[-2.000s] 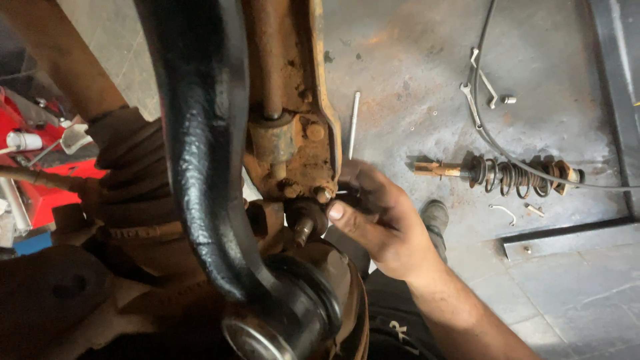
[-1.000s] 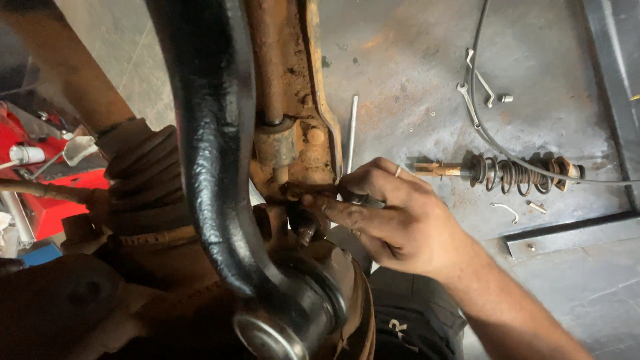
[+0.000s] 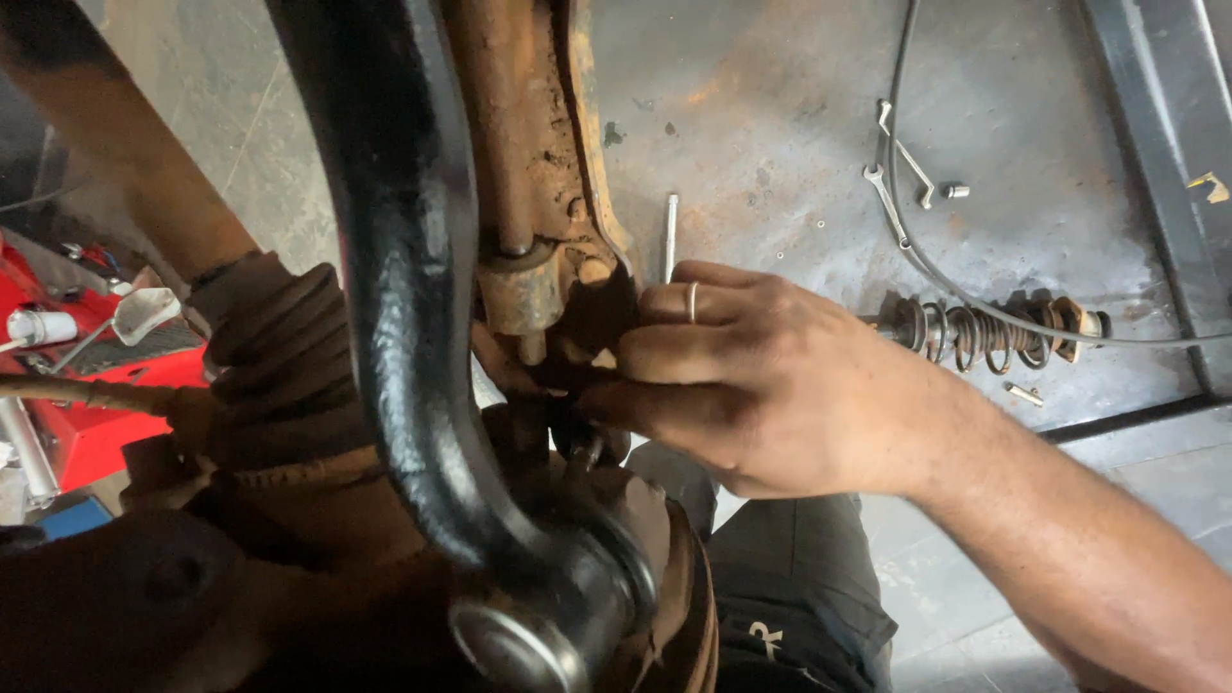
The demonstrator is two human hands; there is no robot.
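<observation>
My right hand (image 3: 731, 380), with a ring on one finger, reaches in from the right. Its fingertips are at a dark, shaded part below a rusty metal bracket (image 3: 553, 164); whether they grip anything is hidden. A threaded stud (image 3: 584, 457) shows just below the fingers. Left of the hand, a glossy black curved suspension arm (image 3: 409, 250) runs down to a round joint end (image 3: 520, 645). A cylindrical metal bushing (image 3: 520, 289) and a bolt head (image 3: 594, 269) are on the bracket above the fingers. My left hand is not in view.
A ribbed rubber boot (image 3: 274, 356) and a red tray (image 3: 144, 409) are at left. On the floor at right lie a coil-spring strut (image 3: 1001, 332), wrenches (image 3: 885, 202), a socket (image 3: 956, 192) and a cable (image 3: 895, 106). A metal rod (image 3: 671, 236) lies behind the hand.
My right hand has turned from showing its thumb to showing its back, and its fingers now cover the lower bracket, where bolt heads showed two seconds ago.
</observation>
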